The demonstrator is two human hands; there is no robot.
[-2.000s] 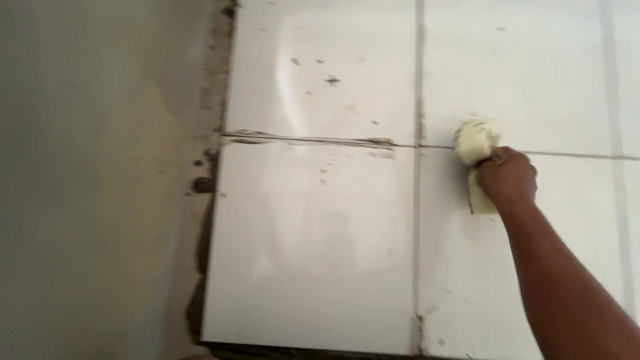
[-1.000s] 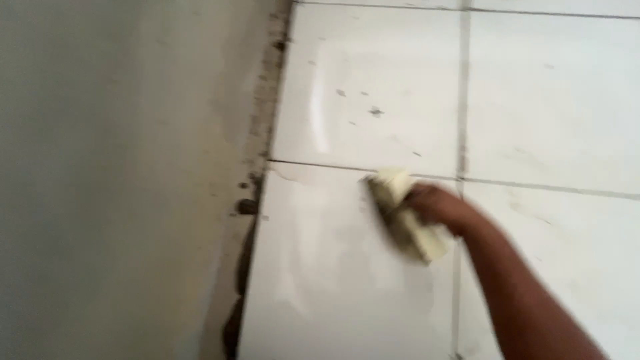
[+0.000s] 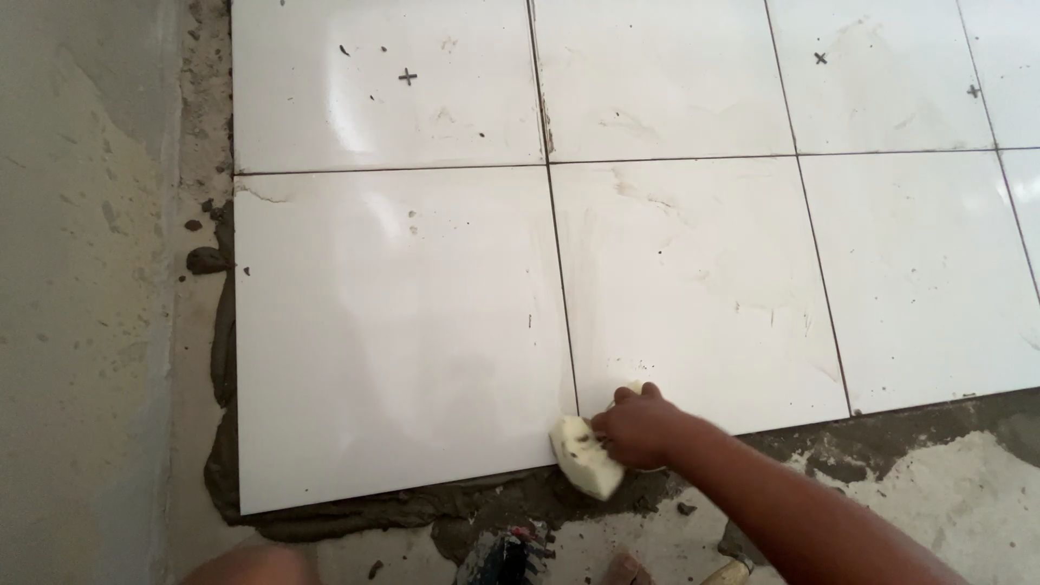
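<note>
A pale yellow sponge (image 3: pixel 587 463) with dark smudges is gripped in my right hand (image 3: pixel 642 426), at the front edge of the white floor tiles (image 3: pixel 398 325). It lies where the joint between two tiles meets the dark wet mortar (image 3: pixel 366 508). Part of the sponge shows beyond my fingertips. Grey mortar smears and crumbs mark the tiles. Two black cross-shaped tile spacers, one at the upper left (image 3: pixel 408 76) and one at the upper right (image 3: pixel 821 58), lie on the tile faces. My left hand is not in view.
A grey wall (image 3: pixel 89 284) runs down the left, with a mortar-strewn gap beside the tiles. At the bottom are a mortar-caked notched tool (image 3: pixel 508 556), a wooden handle (image 3: pixel 729 572), rough concrete floor (image 3: pixel 934 487) and a blurred piece of skin (image 3: pixel 248 565), probably a knee.
My right hand has moved with the sponge from the joint crossing to the tiles' front edge. Dark residue seen along the horizontal joint at the left two seconds ago is gone. The view has shifted.
</note>
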